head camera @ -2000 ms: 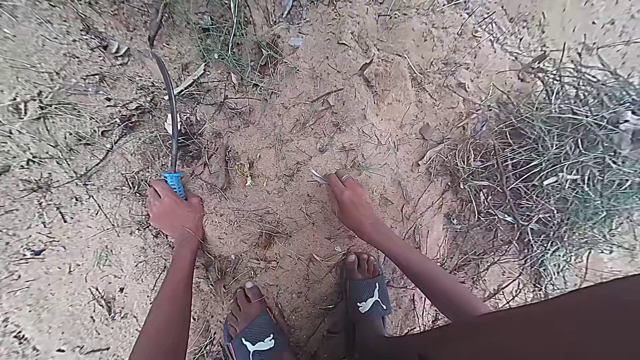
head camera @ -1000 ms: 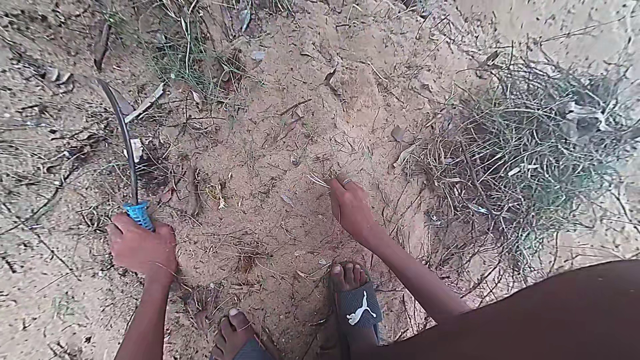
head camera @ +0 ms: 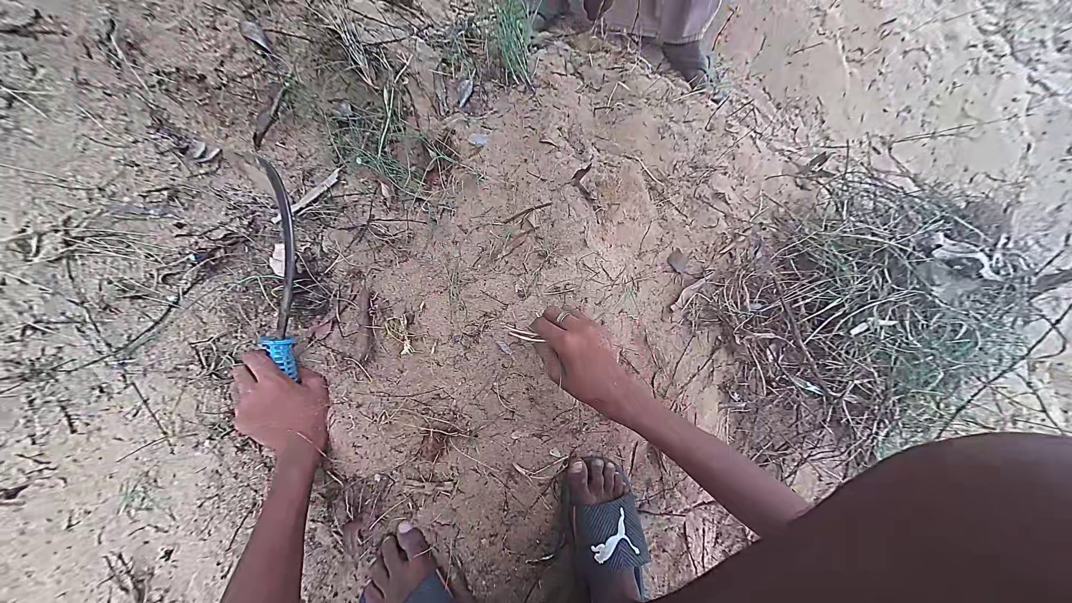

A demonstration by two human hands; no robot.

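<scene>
My left hand (head camera: 280, 408) is closed around the blue handle (head camera: 280, 355) of a sickle, whose narrow curved dark blade (head camera: 287, 243) points away from me over the ground. Right of centre, my right hand (head camera: 584, 360) is low over the sandy soil, its fingers pinched on a few thin pale dry stems (head camera: 525, 335) that stick out to the left. A ring shows on one of its fingers. The palm side of both hands is hidden.
A heap of cut grass (head camera: 871, 310) lies at the right. Green tufts (head camera: 381, 146) grow at the upper left among twigs and dry leaves. My feet in slide sandals (head camera: 613, 536) are at the bottom. Another person's trouser legs and foot (head camera: 688, 57) show at the top.
Another person's legs have come into view at the top. My left hand still holds the sickle, and my right hand still pinches pale stems. The view has shifted.
</scene>
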